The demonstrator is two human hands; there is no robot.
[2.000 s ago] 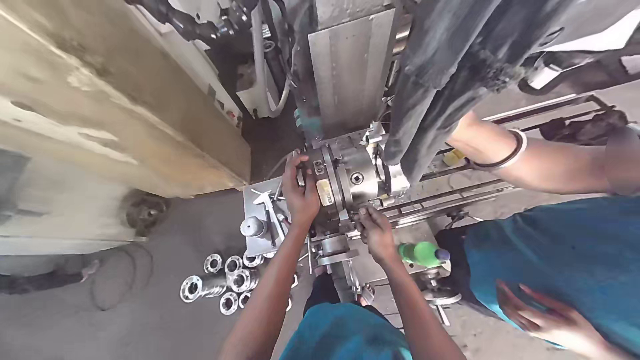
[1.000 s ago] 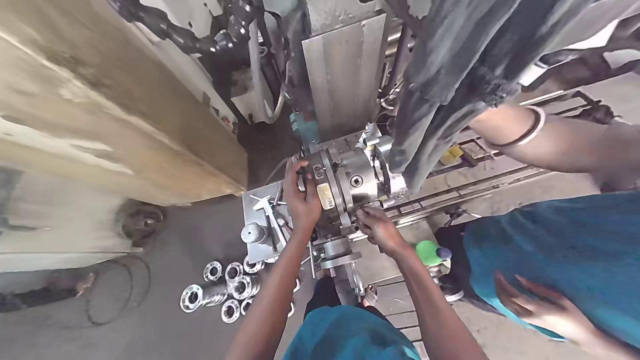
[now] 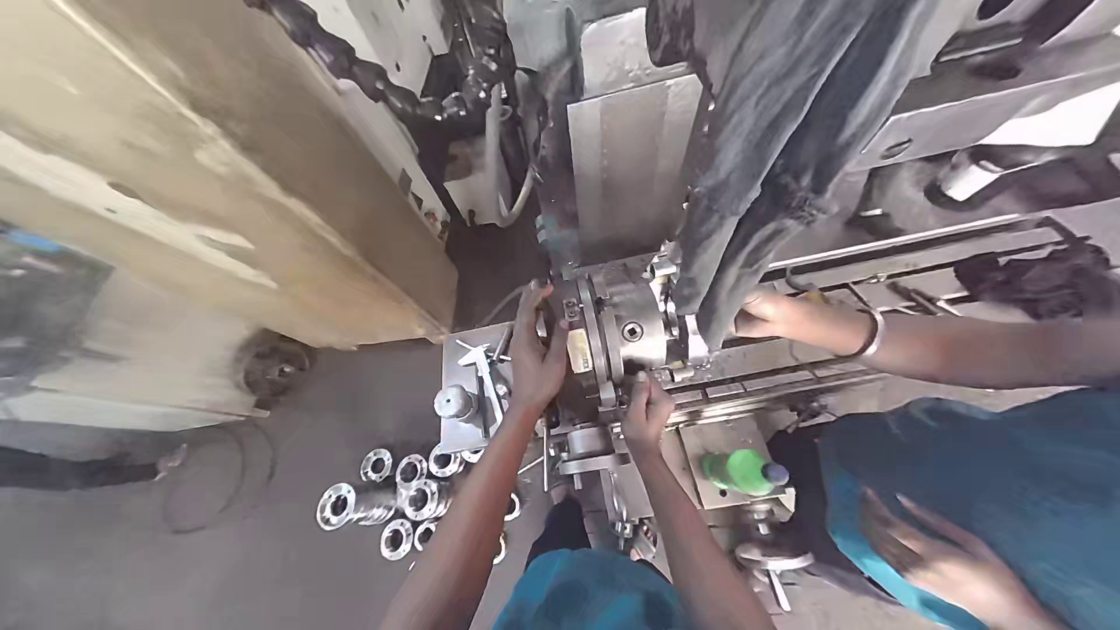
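A metal lathe-type chuck [image 3: 637,324] with a square key socket sits on a round flanged base [image 3: 595,337] at the middle of the head view. My left hand [image 3: 538,354] rests against the left side of the base, fingers spread, beside a small yellowish plate [image 3: 579,351]. My right hand [image 3: 646,409] is at the chuck's near lower edge, fingers curled; whether it holds something cannot be made out. Left of my left hand, a vernier caliper [image 3: 483,376] lies on a metal plate [image 3: 455,433] beside a round metal piece [image 3: 455,402].
Several metal flange rings [image 3: 422,499] lie on the floor at lower left. A green bottle [image 3: 739,472] lies on the machine's ledge. A co-worker's hand [image 3: 770,315] reaches behind a dark hanging cover [image 3: 761,157]. A handwheel [image 3: 774,557] projects at lower right.
My left hand stays at the base and my right hand stays near the chuck's lower edge, with only slight shifts. The view has moved a little.
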